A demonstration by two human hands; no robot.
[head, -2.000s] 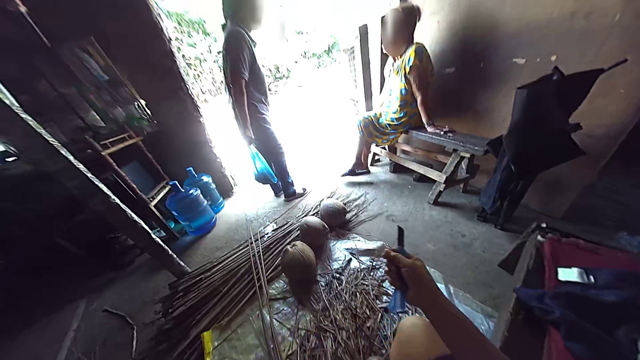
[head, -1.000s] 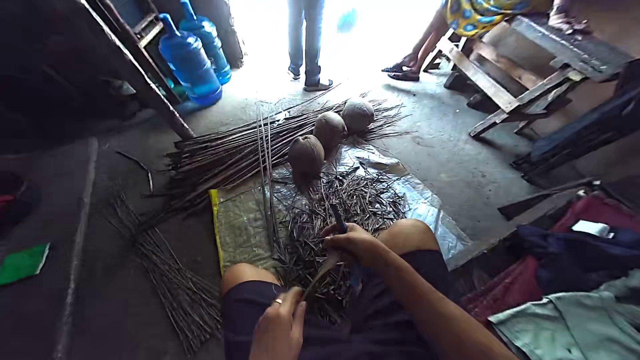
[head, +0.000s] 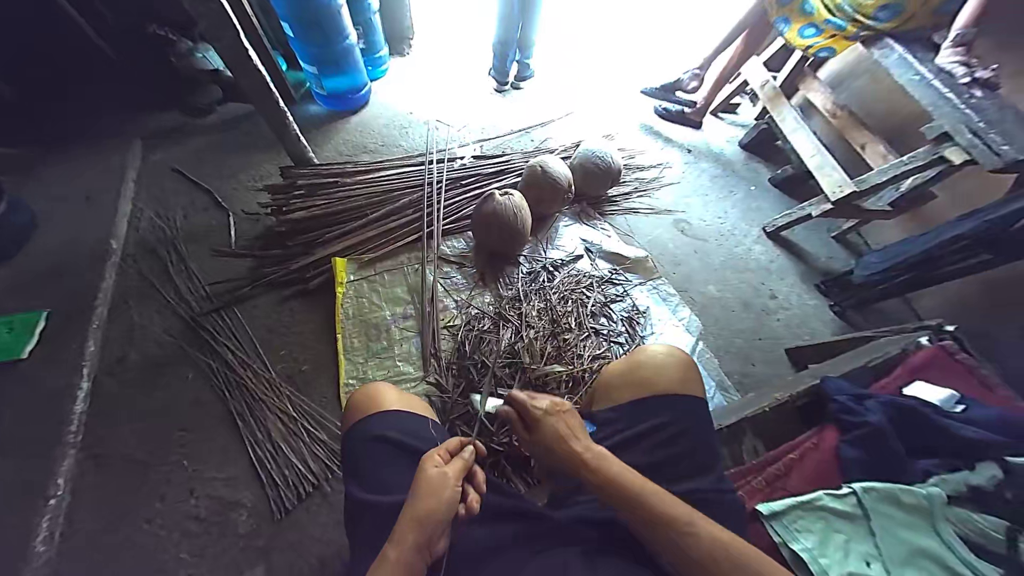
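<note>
My left hand (head: pixel 444 496) pinches a thin brown palm leaf strip (head: pixel 490 376) between thumb and fingers, above my lap. Close on its right, my right hand (head: pixel 548 428) is closed around a knife; its bright blade (head: pixel 486 402) lies against the strip, and a bit of blue shows behind the hand. Beyond my knees, a pile of short leaf scraps (head: pixel 552 320) covers part of a plastic sack (head: pixel 376 320). Three husked coconuts (head: pixel 502 222) rest in a row at the sack's far edge, against a bundle of long leaf strips (head: pixel 360 200).
Thin palm midribs (head: pixel 248 384) lie on the floor at left, near a wooden pole (head: pixel 264 88). Blue water jugs (head: pixel 328 56) stand behind. A person sits on a wooden bench (head: pixel 928 96) at right; another person's legs (head: pixel 514 40) show ahead. Clothes (head: pixel 864 520) lie at lower right.
The view has tilted down. My right hand, holding the knife out in front two seconds ago, is now over my lap beside my left hand, which was out of view then.
</note>
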